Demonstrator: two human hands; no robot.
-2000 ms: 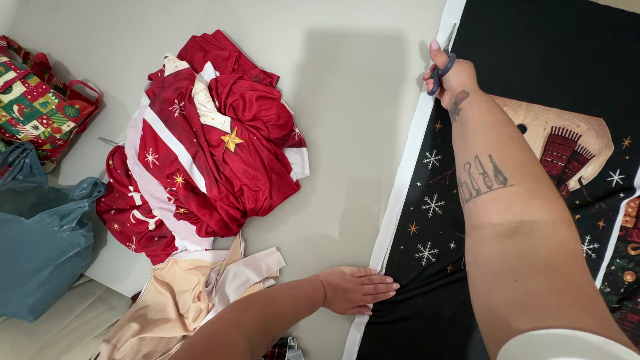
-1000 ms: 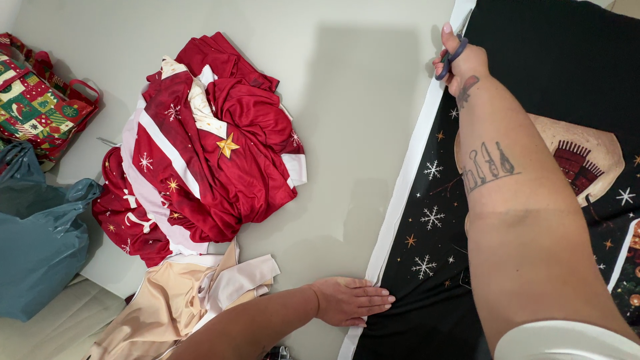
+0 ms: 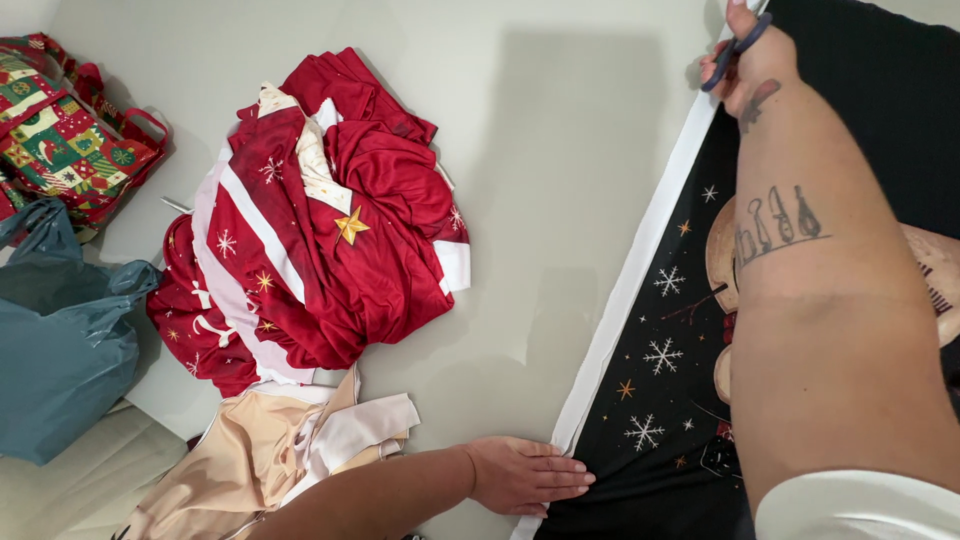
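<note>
Black printed fabric (image 3: 645,337) with snowflakes and stars lies flat at the right, a white border (image 3: 637,259) running along its left edge. At the top, my right hand (image 3: 750,56) grips scissors (image 3: 736,52) by their dark handles at this border; the blades are mostly hidden. My left hand (image 3: 529,476) rests flat across the border near the bottom, fingers on the black cloth. My right forearm covers part of the print. A heap of red printed fabric (image 3: 397,277) lies to the left, with beige fabric (image 3: 247,450) below it.
A patchwork-print festive bag (image 3: 67,142) stands at the upper left, with a blue-grey plastic bag (image 3: 67,352) below it. A cushioned light seat (image 3: 82,487) shows past the edge of the pale table (image 3: 570,150). A thin metal object (image 3: 175,204) sticks out beside the red heap.
My right hand, with the scissors, has moved up along the white border to the frame's top. My left hand stays pressed on the border near the bottom.
</note>
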